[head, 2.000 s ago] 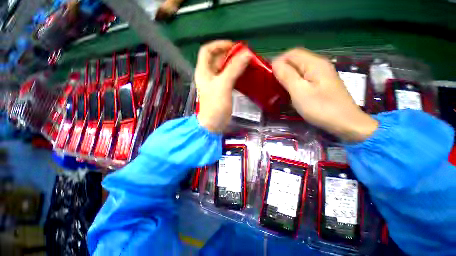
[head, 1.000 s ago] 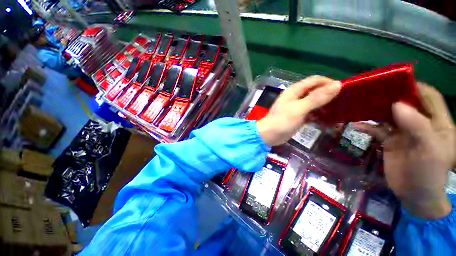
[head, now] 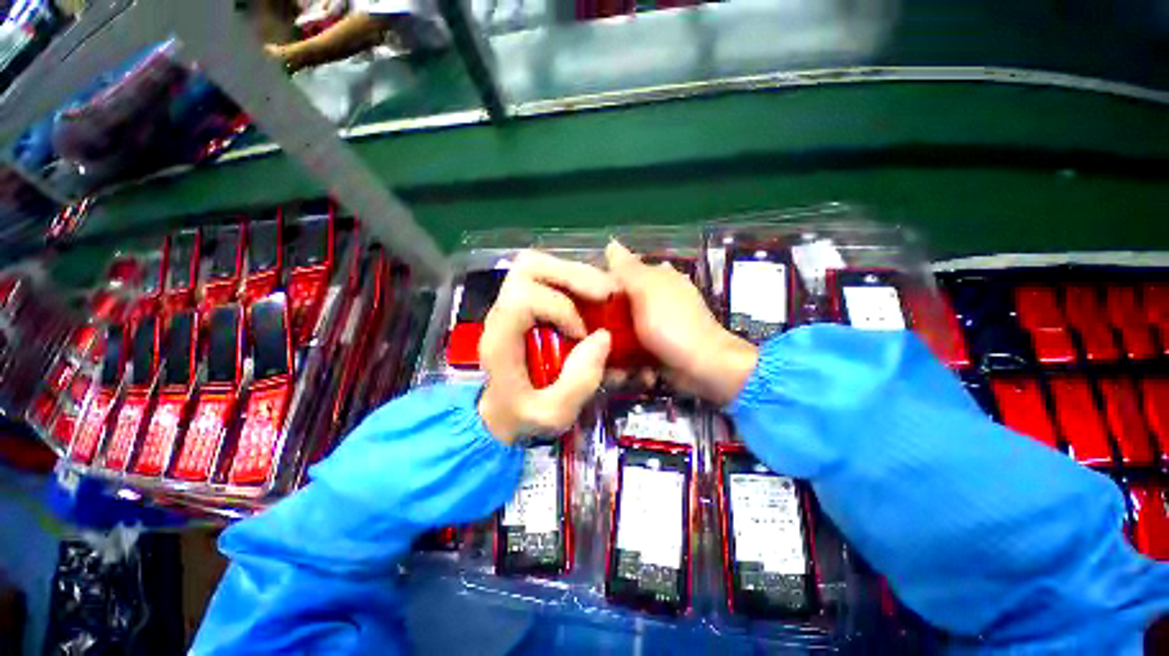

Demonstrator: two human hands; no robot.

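My left hand (head: 545, 346) and my right hand (head: 669, 320) hold one red handset (head: 609, 331) together above the clear handset tray (head: 872, 233). Fingers hide most of it, and which side faces me cannot be told. Below my hands, several uncovered phone backs with white labels (head: 649, 525) lie in the tray's front row. More uncovered backs (head: 759, 288) lie in the back row. A covered phone back (head: 471, 344), black above and red below, lies at the tray's left end.
Stacked handset trays of open keypad phones (head: 167, 436) stand left, past a slanted metal post (head: 301, 141). A black cover tray with red covers (head: 1090, 417) is at right. Green bench (head: 795, 154) behind. A black plastic bag (head: 103, 602) is lower left. A person's arm (head: 336, 41) shows at top.
The view has swung back to the right and the black cover tray shows. My hands have come close together around the red handset, which was held out flat and tilted between them.
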